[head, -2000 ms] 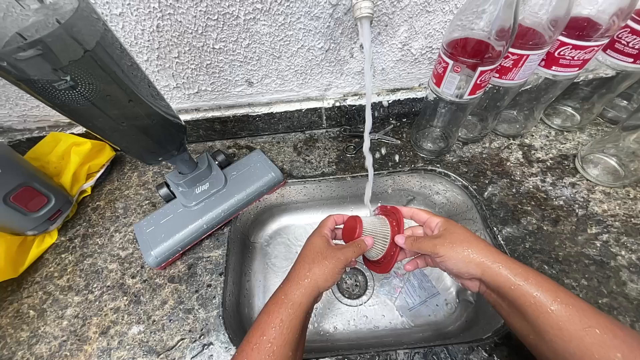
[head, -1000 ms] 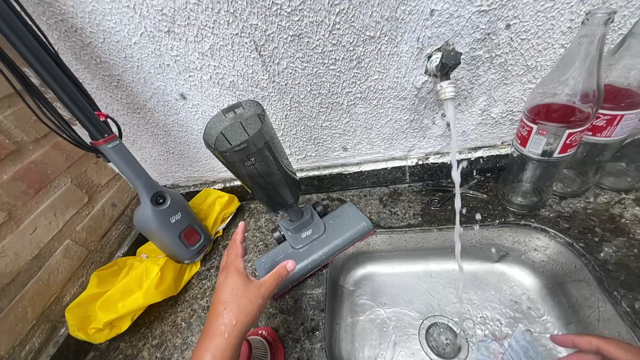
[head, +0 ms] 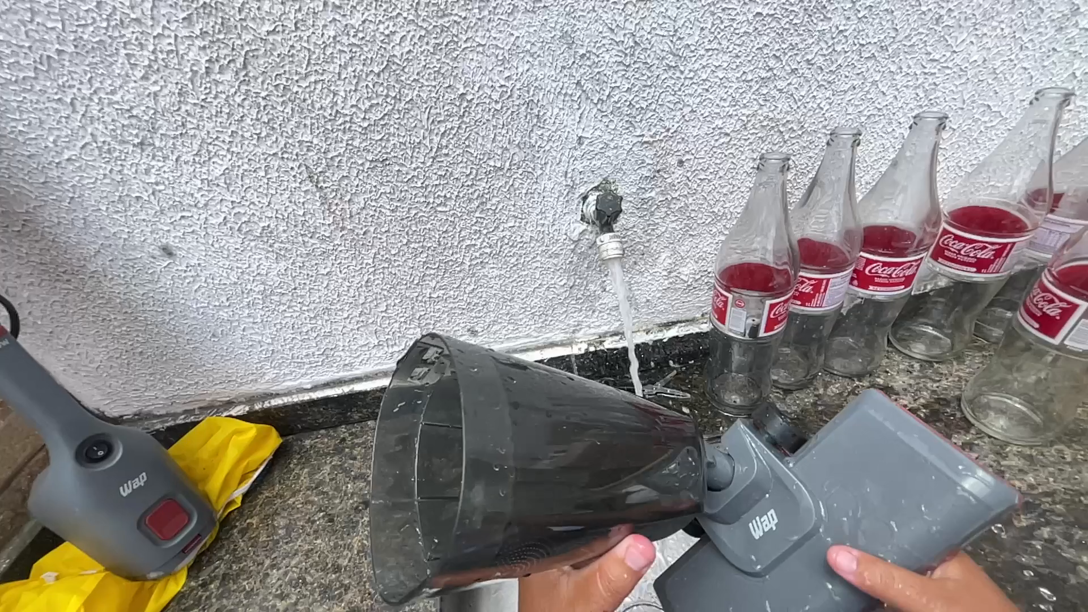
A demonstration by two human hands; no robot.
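My left hand (head: 586, 578) grips the dark translucent dust container (head: 586, 450) from below, its wide open end facing left. With its thumb on top, my right hand (head: 922, 582) holds the grey vacuum floor head (head: 892, 484), which is joined to the container's narrow end. Both parts are wet and tilted over the steel sink (head: 480, 597), most of which they hide. Behind them, water runs from the wall tap (head: 605, 223). At the left, the grey vacuum motor handle (head: 123, 493) rests on a yellow cloth or bag (head: 225, 455).
Several glass bottles with red labels (head: 752, 314) stand along the wall at the right. One more bottle (head: 1033, 365) is nearer, at the right edge. A small metal object (head: 667, 389) lies behind the container on the granite counter (head: 280, 510). The textured wall (head: 340, 187) rises behind.
The container and floor head stood on the counter left of the sink; now both hands hold them up over it. The red filter, held two seconds ago and then on the counter, is out of sight.
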